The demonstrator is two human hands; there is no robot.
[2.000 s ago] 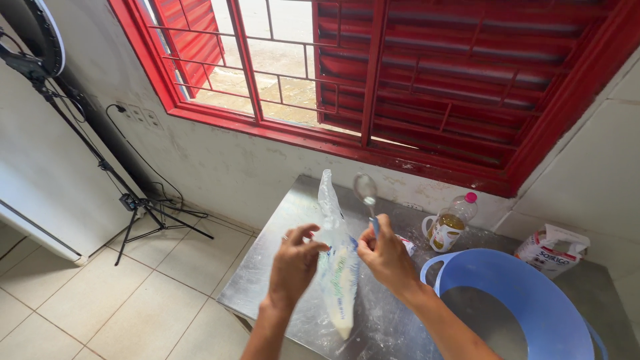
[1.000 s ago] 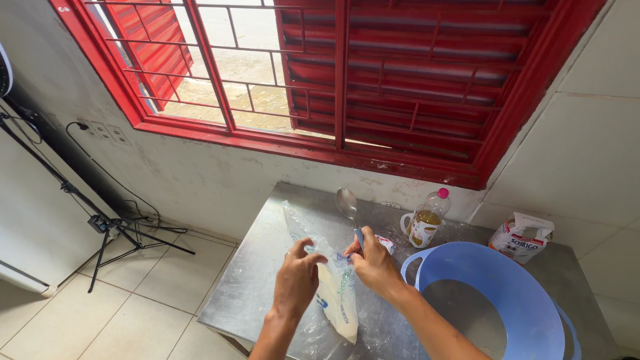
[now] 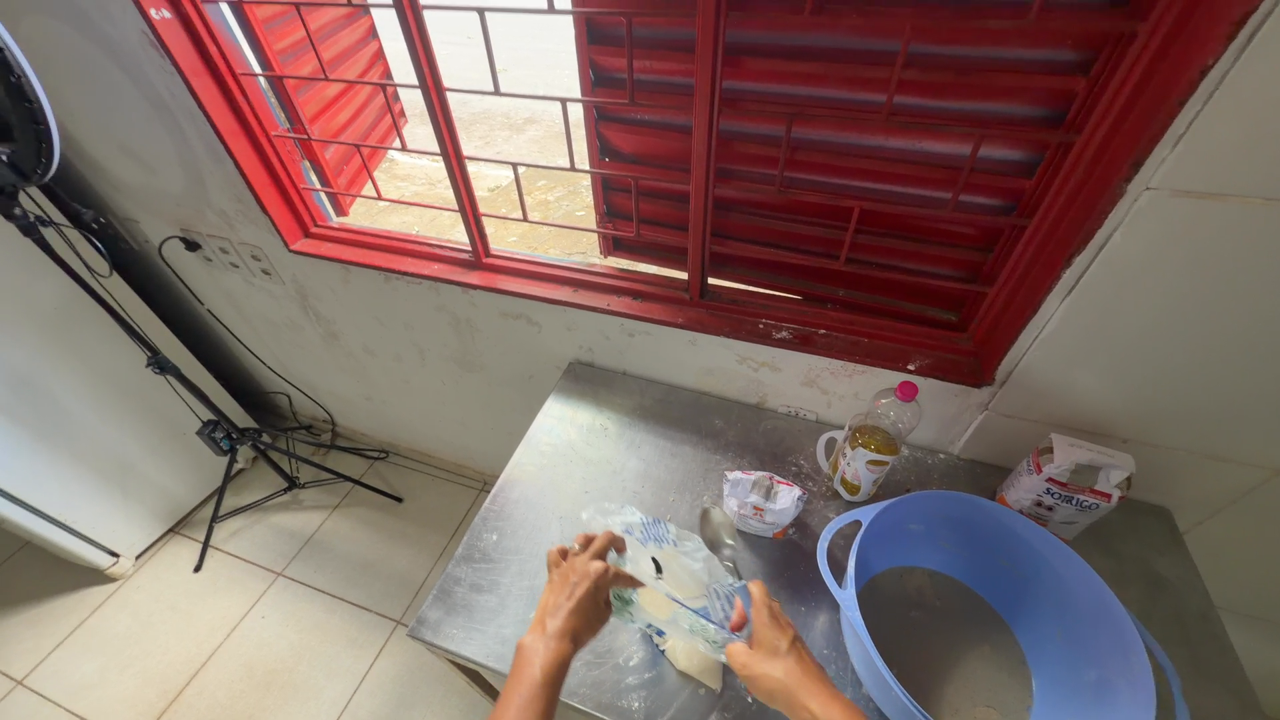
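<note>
A clear plastic bag with blue and green print (image 3: 665, 580), holding a pale dough-like mass, lies over the steel table (image 3: 620, 440). My left hand (image 3: 580, 590) grips the bag's left side between thumb and fingers. With my right hand (image 3: 775, 645) I hold the blue handle of a metal spoon (image 3: 718, 530), whose bowl points away from me, beside the bag's right edge. Whether those fingers also pinch the plastic is unclear. Just beyond the spoon sits a small crumpled white packet (image 3: 763, 502).
A large blue plastic tub (image 3: 845, 600) with handles stands at the right. Behind it are an oil bottle (image 3: 870, 450), a white cup (image 3: 828, 452) partly hidden by it, and an opened paper flour bag (image 3: 1065, 490). A black tripod (image 3: 235, 436) stands on the floor at left.
The bag, upright and long two seconds ago, is now lower and spread across the table. The spoon has come down toward the tabletop. The small white packet shows more fully.
</note>
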